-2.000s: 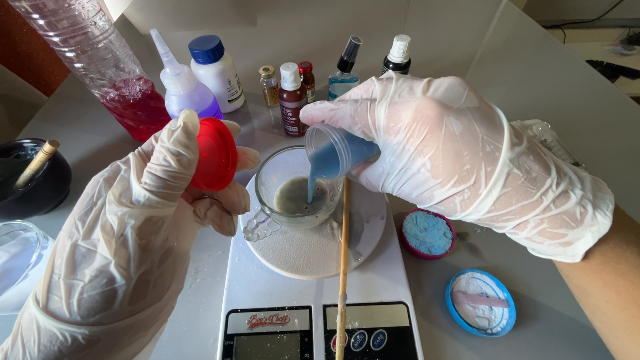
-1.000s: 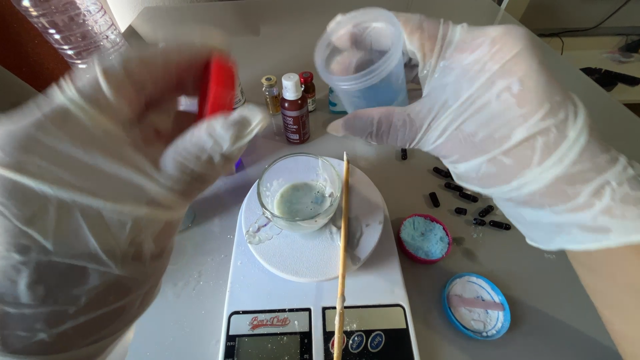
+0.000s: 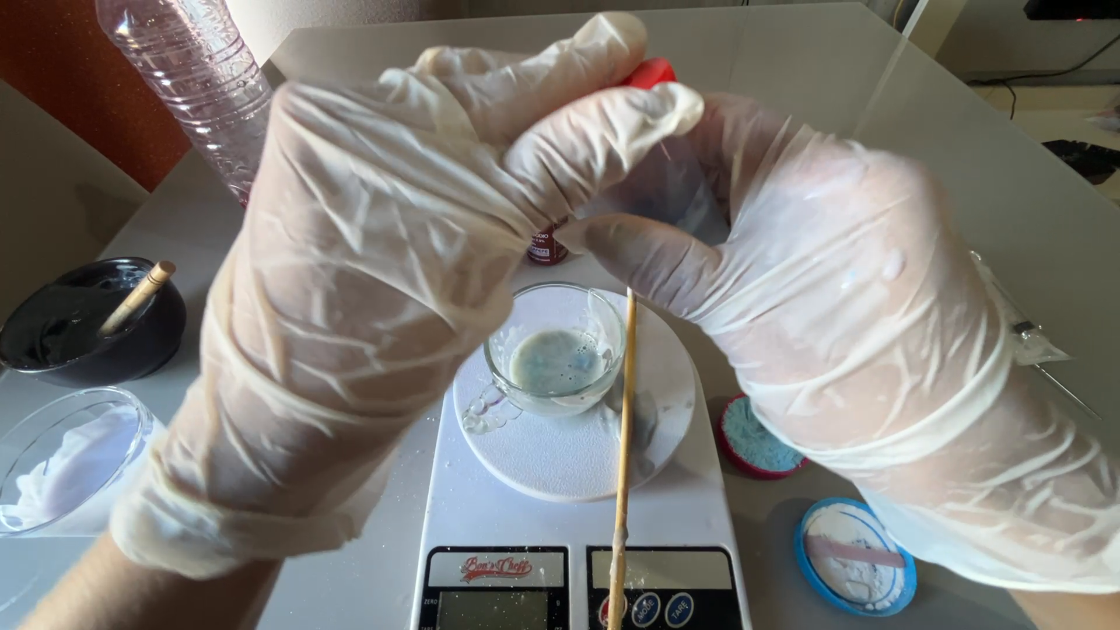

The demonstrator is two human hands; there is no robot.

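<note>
My left hand (image 3: 376,254), in a white glove, holds the red cap (image 3: 650,74) on the mouth of a translucent plastic cup. Gloved too, my right hand (image 3: 840,245) grips that cup (image 3: 656,188), which is partly hidden behind my fingers. Below both hands a clear glass cup (image 3: 560,367) with a cloudy grey-blue liquid stands on the round plate of a white digital kitchen scale (image 3: 577,521). A thin wooden stick (image 3: 623,420) lies across the scale, just right of the glass cup.
On the right are a red lid with blue powder (image 3: 759,442), a blue lid with white powder (image 3: 856,569) and a syringe (image 3: 1024,337). To the left stand a black bowl (image 3: 96,350) with a wooden handle, a glass dish (image 3: 74,464) and a plastic bottle (image 3: 197,87). A small red bottle (image 3: 547,245) shows between my hands.
The pouring from the plastic cup into the glass cup has stopped. My hands have come together above the scale, and the red cap, held apart before, is now at the plastic cup.
</note>
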